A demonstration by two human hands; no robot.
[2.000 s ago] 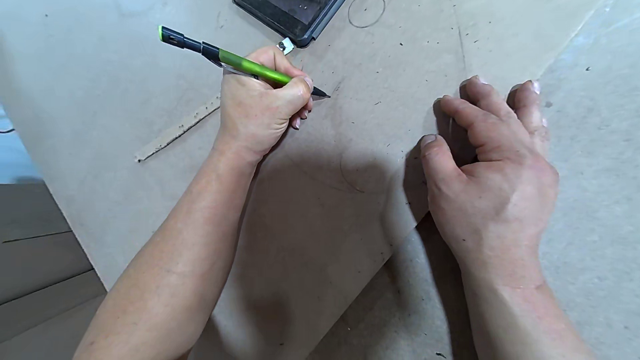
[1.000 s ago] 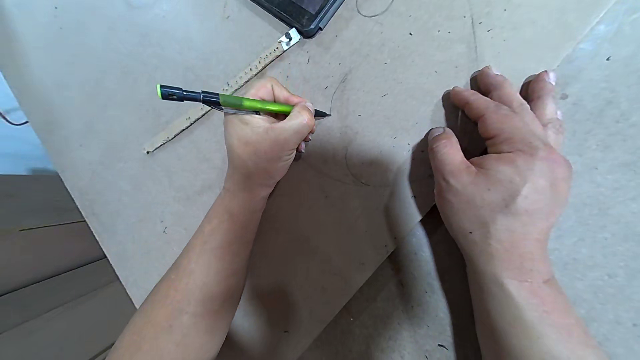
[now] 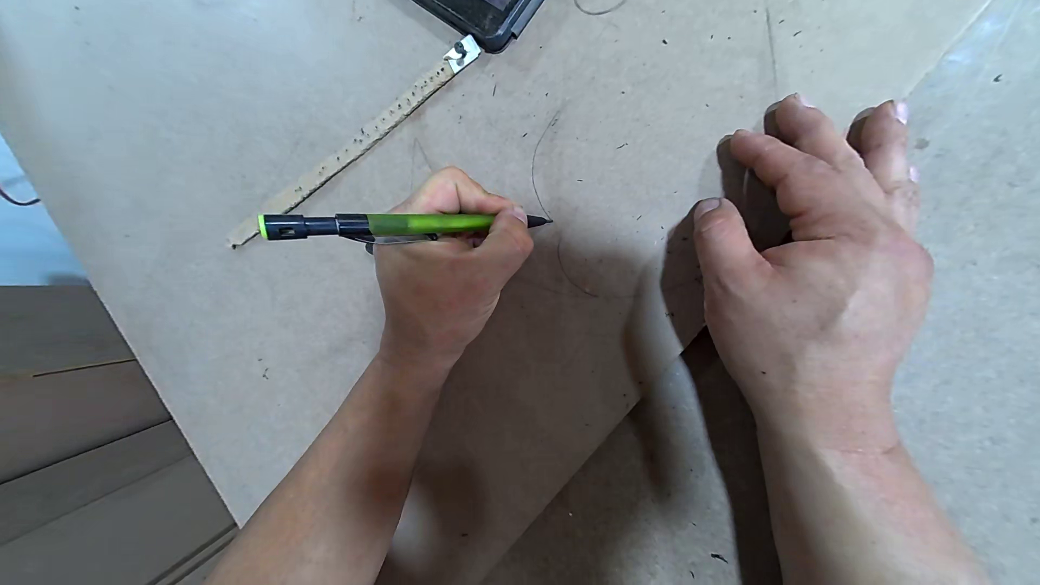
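Note:
My left hand is closed around a green and black mechanical pencil, its tip at the lower end of a thin curved pencil line on a flat greyish-brown board. A second faint arc lies just below the tip. My right hand rests palm down with its fingers spread across the board's right edge, holding nothing. Up and left of my left hand, a narrow perforated strip with a metal end piece lies slanted on the board.
A black-cased device lies at the top edge, touching or very near the strip's metal end. Another grey surface extends beneath the board on the right. Stacked brown boards or panels show at the lower left. Small dark specks dot the board.
The pencil tip has moved down along the board, and the curved line above it now shows. The strip, partly hidden by my left hand two seconds ago, is in fuller view.

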